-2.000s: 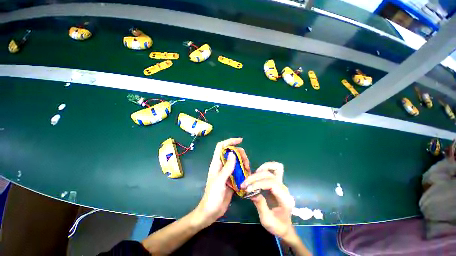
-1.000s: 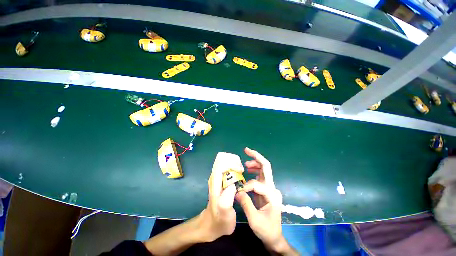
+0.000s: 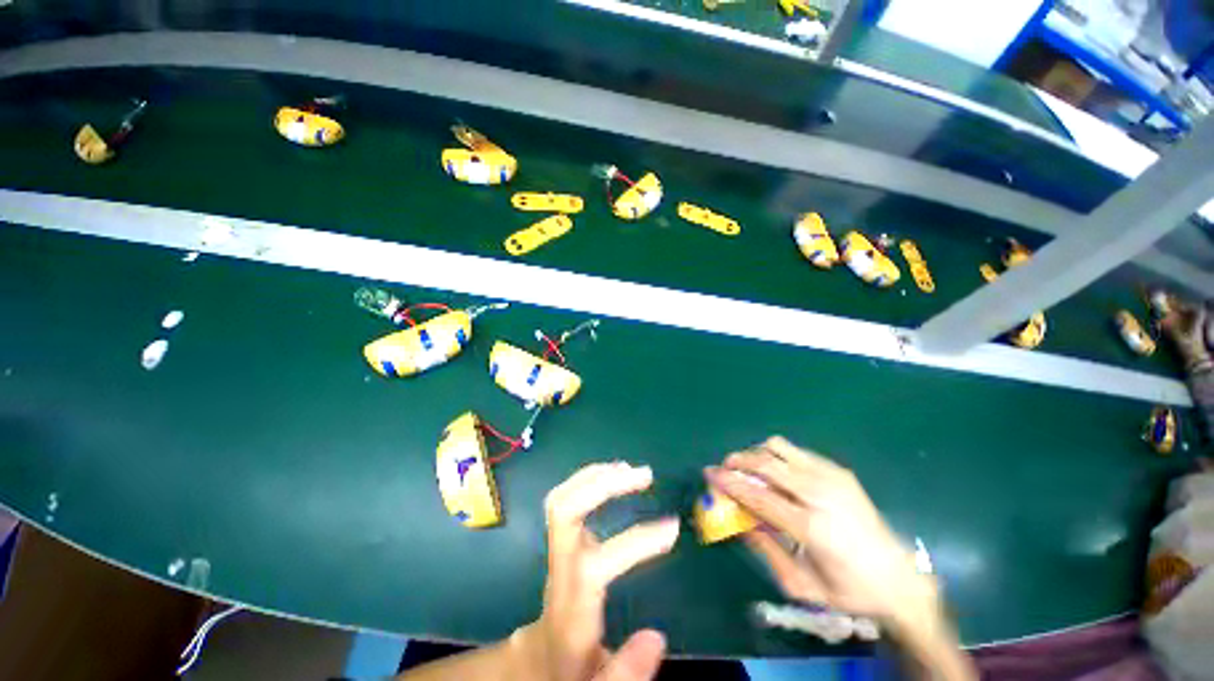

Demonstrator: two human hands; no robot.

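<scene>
My right hand (image 3: pixel 819 526) is closed over a yellow housing shell (image 3: pixel 720 518) just above or on the green bench; most of the shell is hidden under the fingers. My left hand (image 3: pixel 593 565) is open and empty to its left, fingers spread and slightly blurred. Three wired subassemblies lie on the bench to the upper left: one with a clear end piece (image 3: pixel 421 345), one beside it (image 3: pixel 534 374), and one standing lengthwise (image 3: pixel 467 472). Red leads trail from them.
A pale metal rail (image 3: pixel 586 294) separates the bench from the conveyor lane, which carries several yellow shells and flat covers (image 3: pixel 538 236). A slanted grey post (image 3: pixel 1065 246) stands at right. Another person's hand (image 3: pixel 1189 331) is at the far right edge, near a shell (image 3: pixel 1160 430).
My hands have parted; the right has carried the shell to the right and the left has let go. Belt items have shifted right. Another person's hand has appeared at right.
</scene>
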